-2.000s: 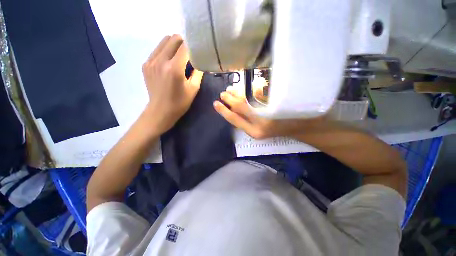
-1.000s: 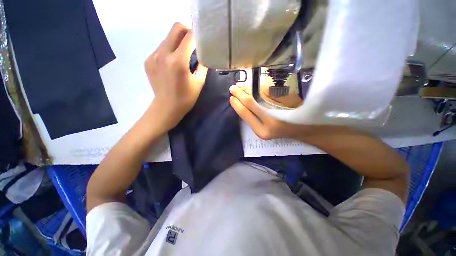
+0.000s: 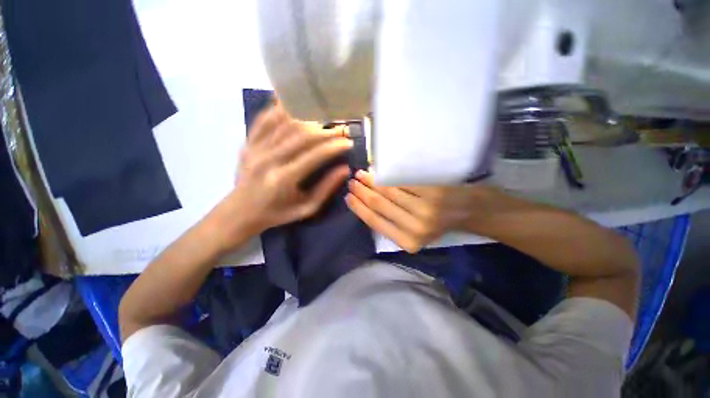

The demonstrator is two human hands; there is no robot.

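Note:
A dark fabric panel runs from under the sewing machine head over the table's front edge to my lap. A dark corner of cloth also shows behind my left hand. My left hand is blurred and lies over the panel, fingers pointing right toward the lit needle area. My right hand rests its fingertips on the panel's right edge, just in front of the presser foot. The needle itself cannot be made out.
Stacked dark cut panels lie on the left of the white table. Snips lie right of the machine head, with small dark tools at the far right. Blue baskets stand below the table edge.
My left hand has moved from the panel's left side to across it, near the needle. My right hand has come slightly toward me. A dark cloth corner now shows behind the left hand.

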